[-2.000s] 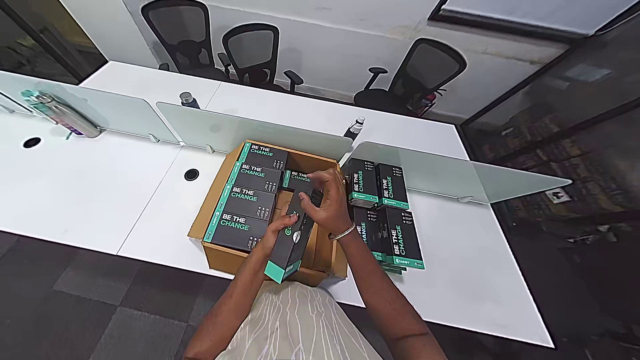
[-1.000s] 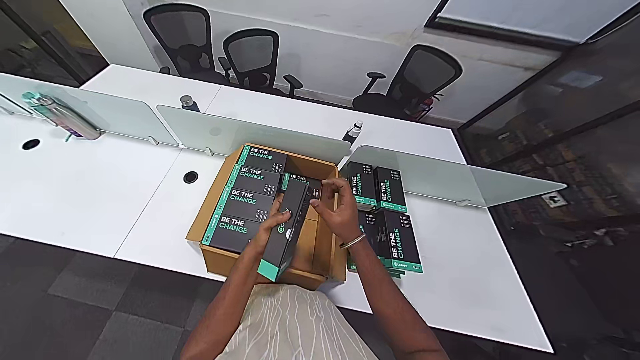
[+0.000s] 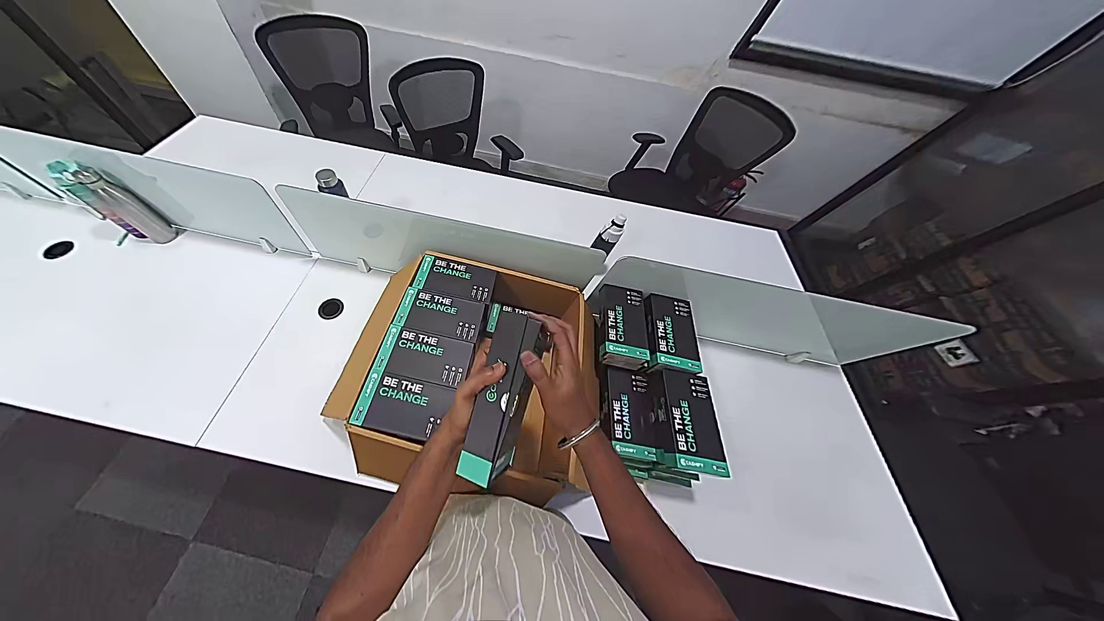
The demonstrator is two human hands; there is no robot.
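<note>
A black box with a green end is tilted above the right part of an open cardboard carton. My left hand grips it along its left side. At its upper right edge is my right hand, fingers bent and touching or very near the box; which of the two is unclear. Several similar black boxes fill the carton's left side in a column. One more box shows partly behind the held one. To the right of the carton, more such boxes stand in stacks on the white desk.
Frosted glass dividers run behind the carton. A steel bottle lies against the left divider. Two more bottles, one dark-bodied and one with a white cap, stand beyond the dividers. Mesh chairs stand farther back.
The held box stays over the carton with small shifts in its tilt. My right hand's fingers, earlier across the top of the box, are now at its right edge.
</note>
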